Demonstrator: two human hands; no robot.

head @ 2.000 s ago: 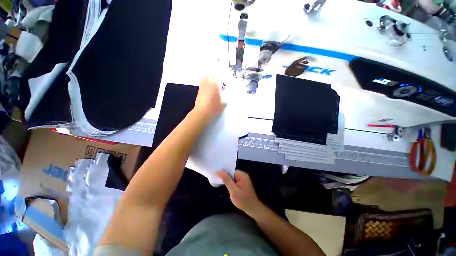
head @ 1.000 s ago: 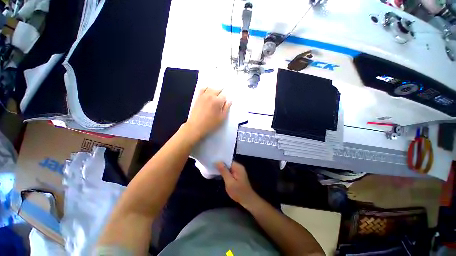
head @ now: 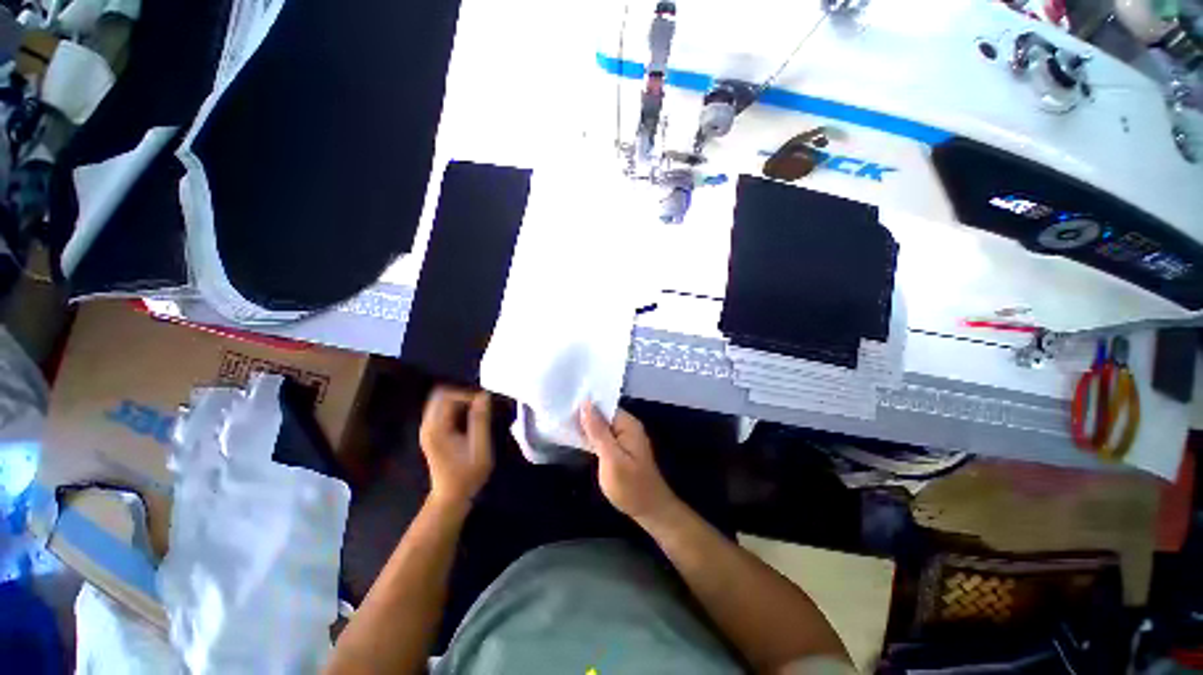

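Note:
A garment panel (head: 561,297) lies under the machine head, white side up, with a black strip (head: 471,264) along its left. Its front end hangs over the bed's edge. My right hand (head: 631,462) grips the white cloth at that end, thumb on top. My left hand (head: 458,443) is at the front edge, just left of the white cloth, fingers curled; whether it holds cloth is unclear. The presser foot and needle area (head: 670,191) is beyond the panel. A stack of small black pieces (head: 807,270) lies right of the panel.
A stack of large black panels (head: 323,158) lies at left. Red-orange-handled scissors (head: 1106,406) lie at the bed's right end. The machine's control panel (head: 1069,235) is at right. Below left are a brown carton (head: 92,376) and silvery cloth (head: 251,528).
My left hand has moved off the white cloth, back toward me and left, to the front edge. My right hand keeps its hold, slightly nearer the bed. The panel's white front part lies differently.

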